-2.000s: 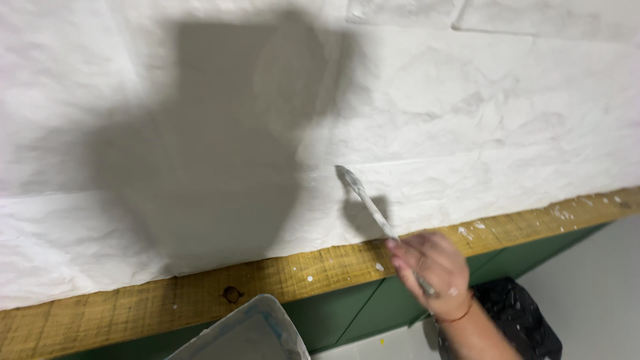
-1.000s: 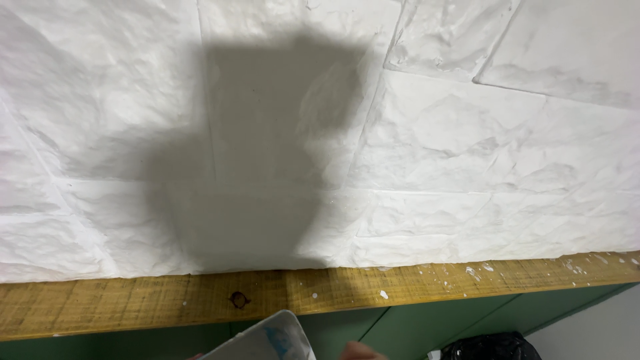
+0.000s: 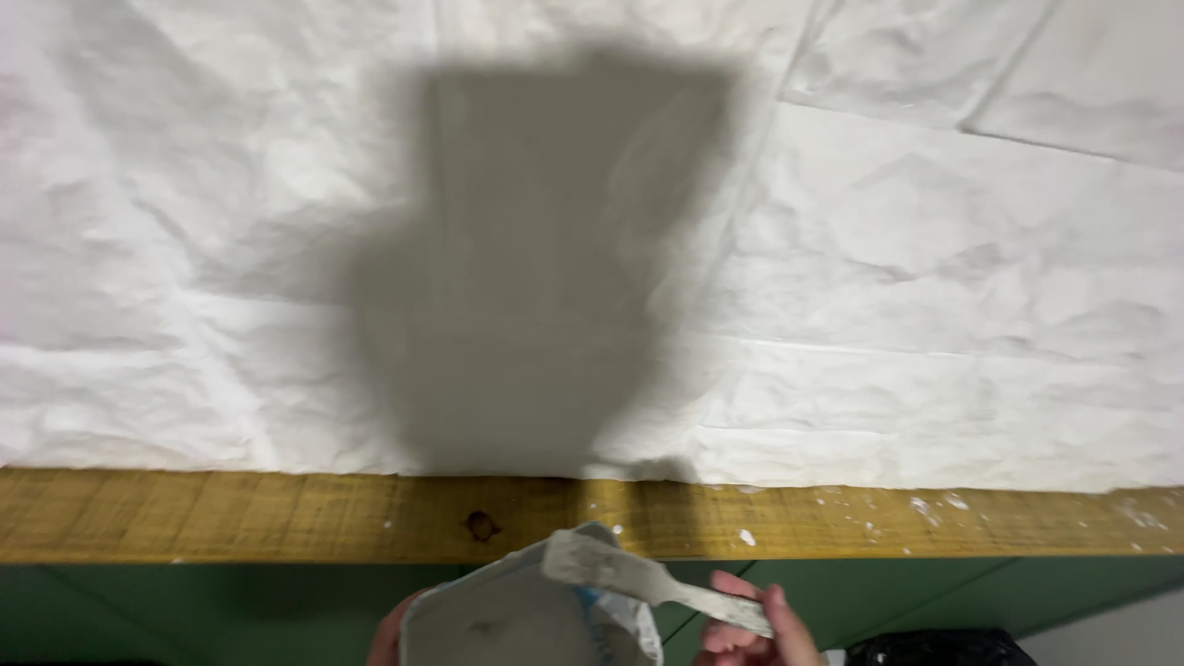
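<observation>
At the bottom of the head view my left hand (image 3: 392, 631) holds the left side of an open container (image 3: 490, 606), whose inside shows greyish-white with a blue mark. My right hand (image 3: 754, 629) grips the handle of a flat spatula-like tool (image 3: 610, 569) coated in whitish material. The tool's broad end lies over the container's rim; whether it touches is unclear. Most of each hand is cut off by the frame's lower edge.
A white wall with a stone-block relief (image 3: 925, 277) fills the view, with a dark shadow across its middle. Along its foot runs a wooden ledge (image 3: 277, 513) with white spatters. Below are green panels (image 3: 231, 601) and a black plastic bag (image 3: 939, 647).
Two seconds ago my right hand held the tool with its tip at the wall; now the tool is over the container. The view has shifted.
</observation>
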